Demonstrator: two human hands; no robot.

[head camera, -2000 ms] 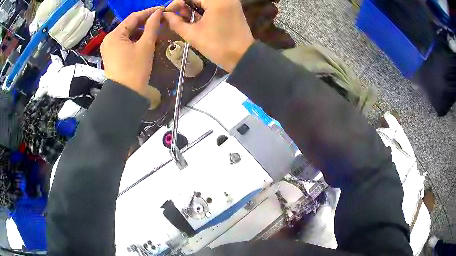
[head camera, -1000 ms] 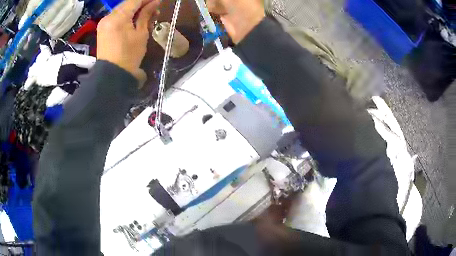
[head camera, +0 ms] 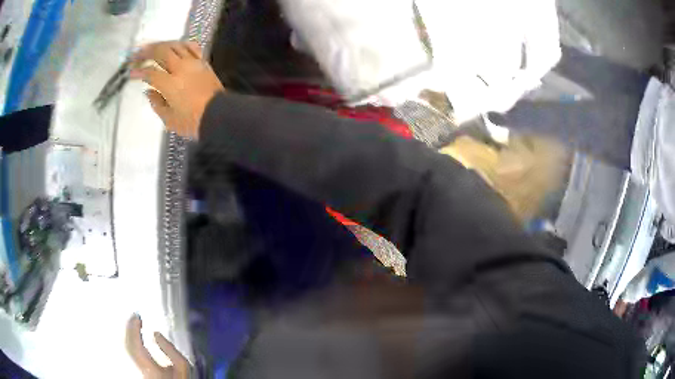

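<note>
My right hand (head camera: 178,85) is over the white machine table (head camera: 140,185) near its front edge, at the upper left, with its fingers extended. Thin dark snips (head camera: 113,87) lie at its fingertips; blur hides whether they are gripped. My left hand (head camera: 157,357) is cut off by the bottom edge, over the same table, with fingers apart and nothing seen in it. The silver needle plate (head camera: 92,222) is set in the table between the hands, left of them. The blue-striped machine head (head camera: 29,59) is at the far left.
A grey printed ruler strip (head camera: 174,215) runs along the table's front edge. White fabric (head camera: 363,44) is at the top, over a red basket (head camera: 381,118). Dark blue material (head camera: 274,222) is below the edge. Another white machine table (head camera: 592,215) stands at the right. Much is blurred.
The view has swung from the machine top and thread cones to the table's front edge. Both hands have come down from the raised thread area to the table, and my left hand is now mostly out of view.
</note>
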